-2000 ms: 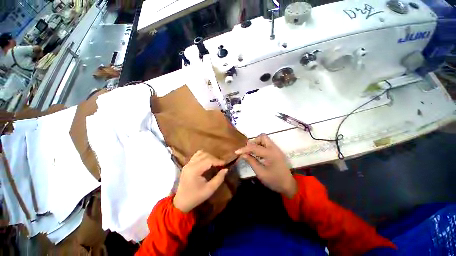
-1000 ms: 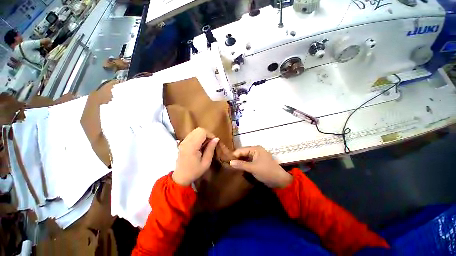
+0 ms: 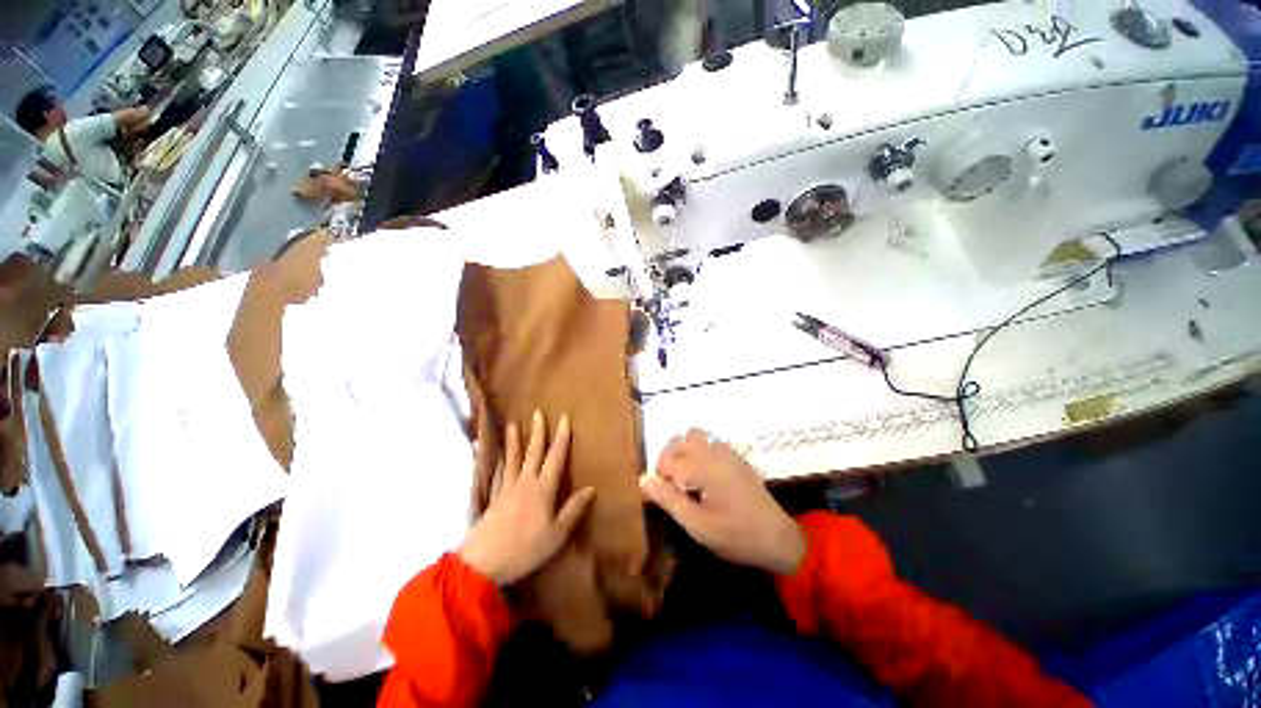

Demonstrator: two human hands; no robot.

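A brown bag panel (image 3: 588, 374) lies on the white machine table, its right edge beside the presser foot and needle (image 3: 661, 332). Its lower end hangs over the table's front edge in folds. My left hand (image 3: 526, 505) lies flat on the panel with fingers spread. My right hand (image 3: 719, 501) is at the panel's right edge with thumb and curled fingers together; whether it pinches the edge cannot be told. White lining (image 3: 367, 443) lies left of the panel.
The white JUKI sewing machine (image 3: 968, 125) stands behind and to the right. Thread snips (image 3: 841, 340) on a dark cord lie on its bed. A stack of white and brown pieces (image 3: 166, 443) is at the left. A person (image 3: 86, 138) is at the far upper left.
My left hand has gone from pinching the panel's edge to lying flat on it. My right hand has moved slightly down. The panel now lies straighter, its right edge along the needle.
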